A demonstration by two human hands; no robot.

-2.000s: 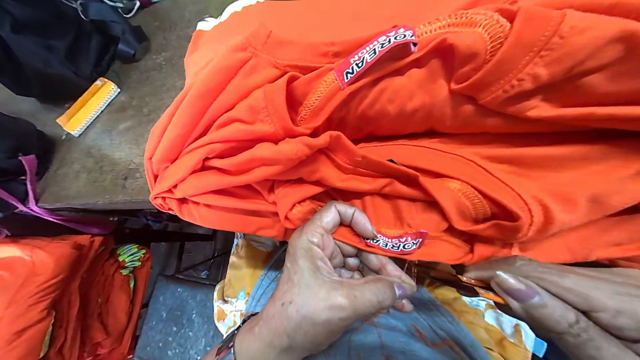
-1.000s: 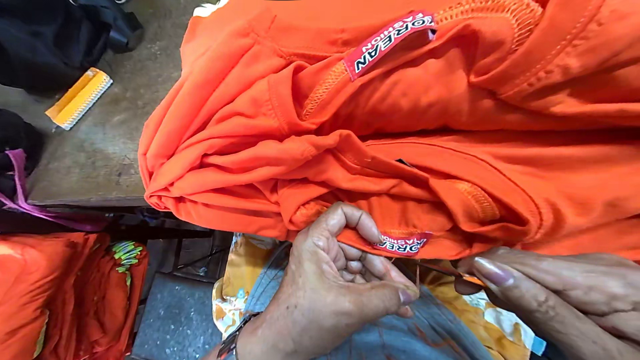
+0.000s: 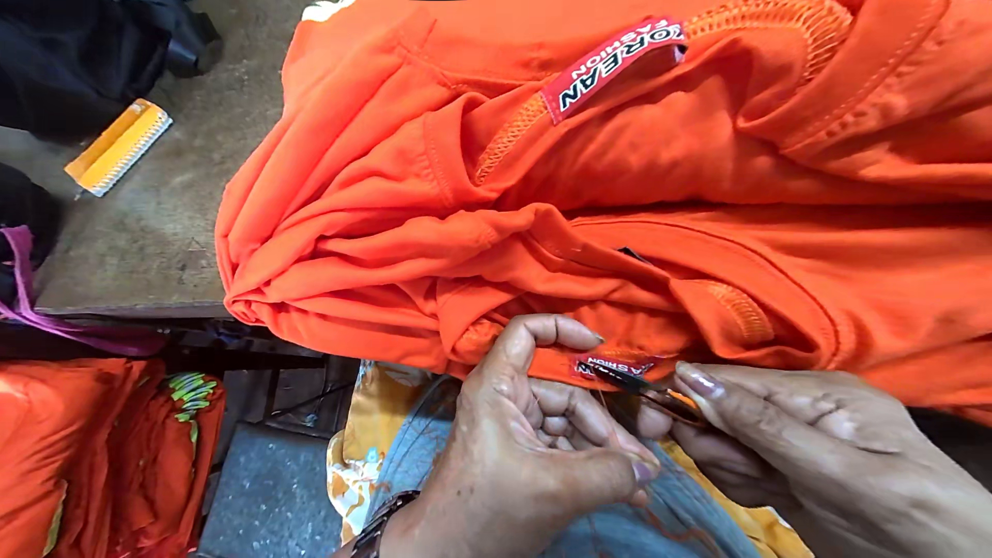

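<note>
Orange knit garments (image 3: 372, 232) lie in folds over the table's edge. A red woven neck label (image 3: 612, 70) with writing shows on an upper collar, and a second red label (image 3: 635, 367) sits on the lowest collar. My left hand (image 3: 535, 442), with a dark wristband, is at that lower edge; thumb and fingertips pinch a thin orange thread below the label. In my right hand (image 3: 759, 434) is a small dark thread snipper (image 3: 635, 381), its blades lying over the lower label. Part of the snipper's body is hidden by the fingers.
On the brown table (image 3: 178, 225) lies a yellow-and-white ridged object (image 3: 120, 147), near black bags (image 3: 85, 62). A purple strap (image 3: 70, 329) hangs at the left edge. Folded orange garments (image 3: 54, 442) are stacked lower left. Grey and yellow cloth covers the person's lap.
The snipper's blades have come up from below the collar edge to lie across the lower label. My left index finger has lifted off the fabric by the label.
</note>
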